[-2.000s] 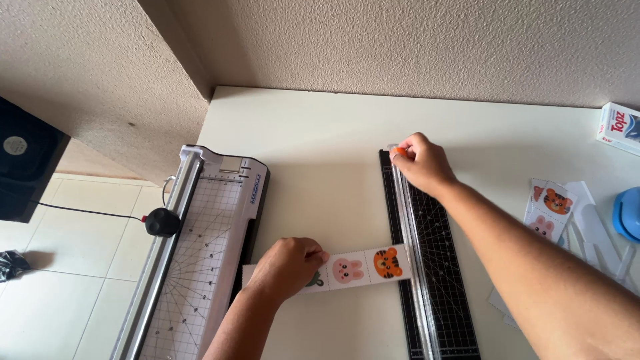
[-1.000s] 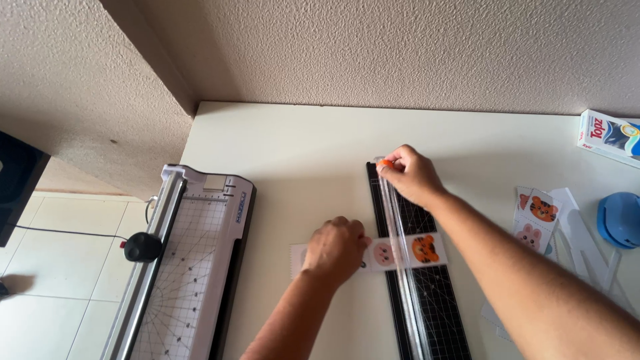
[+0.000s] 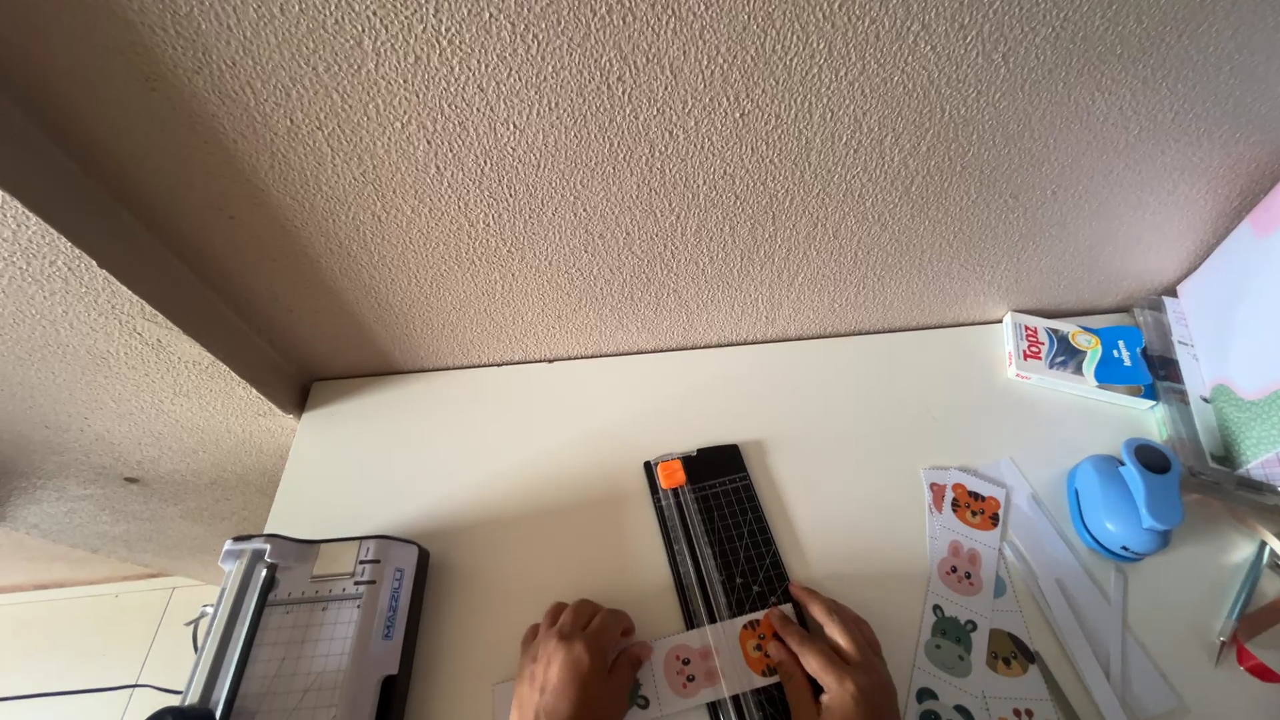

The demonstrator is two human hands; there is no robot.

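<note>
A paper strip printed with animal faces (image 3: 690, 668) lies across a black paper trimmer (image 3: 738, 535), passing under its clear rail. My left hand (image 3: 578, 660) holds the strip left of the trimmer, partly covering a green animal face. My right hand (image 3: 835, 655) has its fingers on the strip's right end, at the tiger face, over the trimmer's bed. The trimmer's orange cutter slide (image 3: 671, 473) sits at the rail's far end, with neither hand on it. The lower part of the trimmer is out of view.
A larger white and grey trimmer (image 3: 390, 625) stands at the left. To the right are more animal strips (image 3: 955, 590), white plastic strips (image 3: 1065, 610), a blue craft punch (image 3: 1125, 500), a small box (image 3: 1080, 358) by the wall and a pointed tool (image 3: 1240, 605).
My right hand has left the orange slide and moved down to the strip's right end. My left hand remains on the strip. The view has shifted upward, showing more wall.
</note>
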